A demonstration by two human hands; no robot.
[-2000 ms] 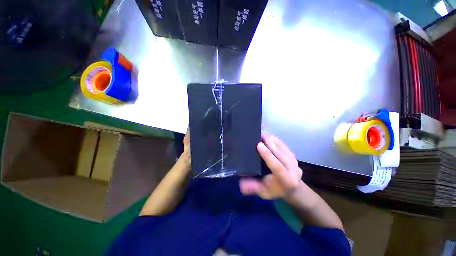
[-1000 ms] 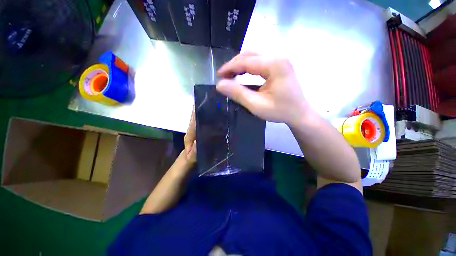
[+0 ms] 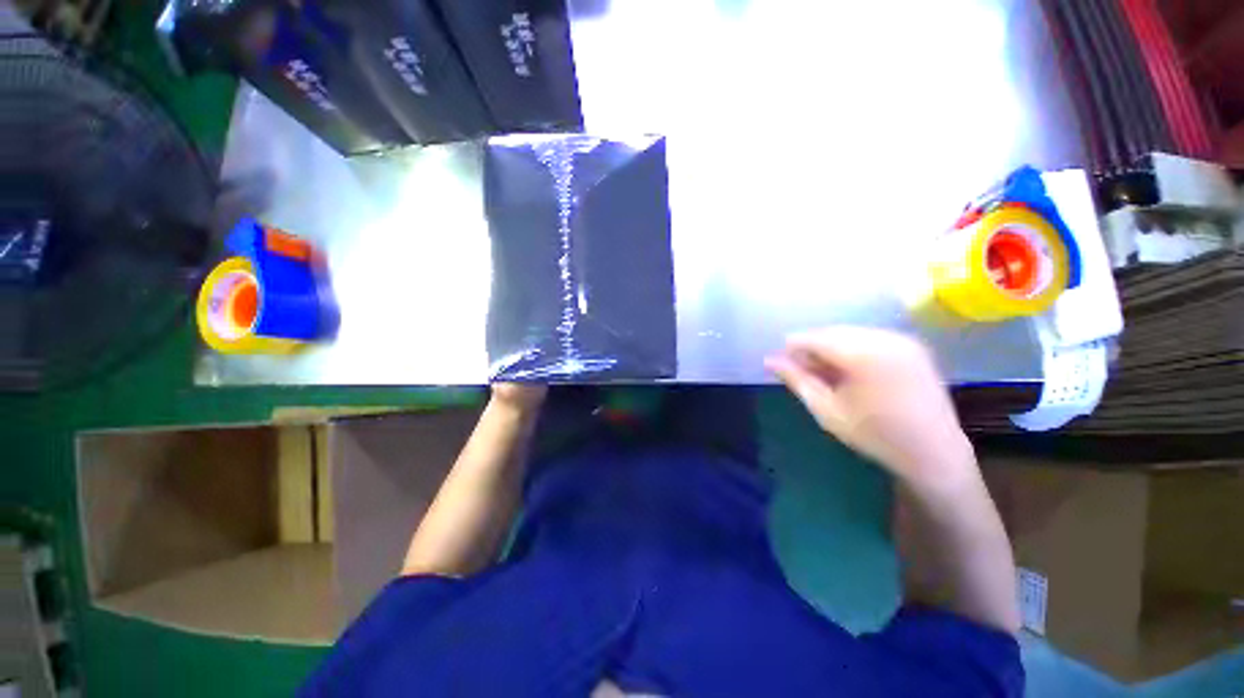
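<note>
A black product box [image 3: 621,259] in shiny clear film, with a creased seam down its middle, is at the bench's front edge. My left hand [image 3: 519,394] is at its near left corner, with the fingers mostly hidden by the box. My right hand [image 3: 873,396] is off the box to the right, near the bench edge, blurred, with fingers bent. Whether it pinches anything cannot be told. Several black product boxes with white lettering [image 3: 409,68] stand behind, at the upper left.
Tape dispensers with yellow rolls are on the metal bench [image 3: 805,293], one left [image 3: 284,297], one right [image 3: 1016,259] above curling white paper [image 3: 1071,386]. An open carton [image 3: 205,545] is lower left, a fan [image 3: 96,205] far left. Flat carton blanks [image 3: 1173,341] and a slotted red-black rack [image 3: 1132,82] are right.
My right hand has left the top of the box and moved right and down. The box appears higher in view, over the bench, with the seam face clearer. The view has shifted.
</note>
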